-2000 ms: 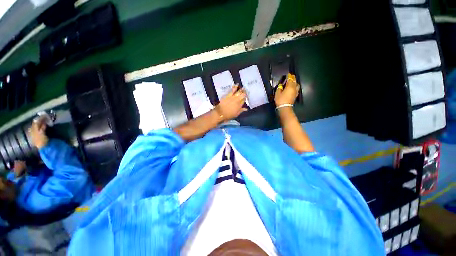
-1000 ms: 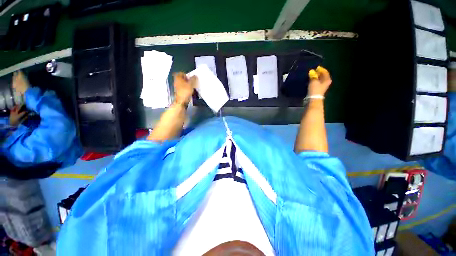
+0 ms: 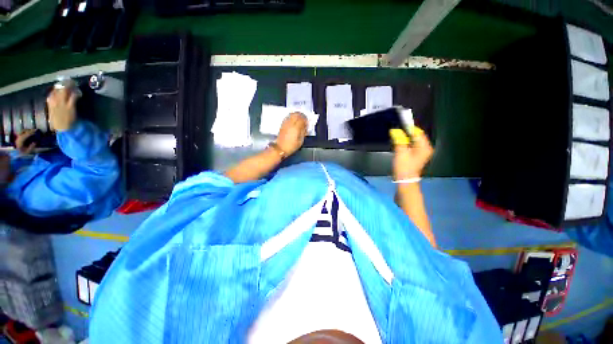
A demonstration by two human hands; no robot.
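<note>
My right hand [image 3: 413, 149], with yellow finger cots, holds a dark phone-sized slab [image 3: 374, 126] tilted over the right part of the black tray [image 3: 420, 107]. A small whitish piece shows at the slab's end by the fingers. My left hand [image 3: 292, 134] holds a white film sheet [image 3: 273, 119] level over the tray's left end. Three pale printed sheets [image 3: 339, 111] stand side by side in the tray; the left and right ones are partly covered. The white sheet stack [image 3: 233, 111] lies left of the tray.
A column of stacked black trays [image 3: 153, 111] stands left of the white stack. A tall loaded tray stack [image 3: 585, 125] is at the far right. A grey post [image 3: 427, 30] rises behind the tray. A neighbouring worker's hand [image 3: 62, 107] is at the left.
My left hand has moved right with its sheet, now turned nearly sideways. The dark slab, earlier tilted at the tray's right end, is now held nearly sideways further left. The view has shifted.
</note>
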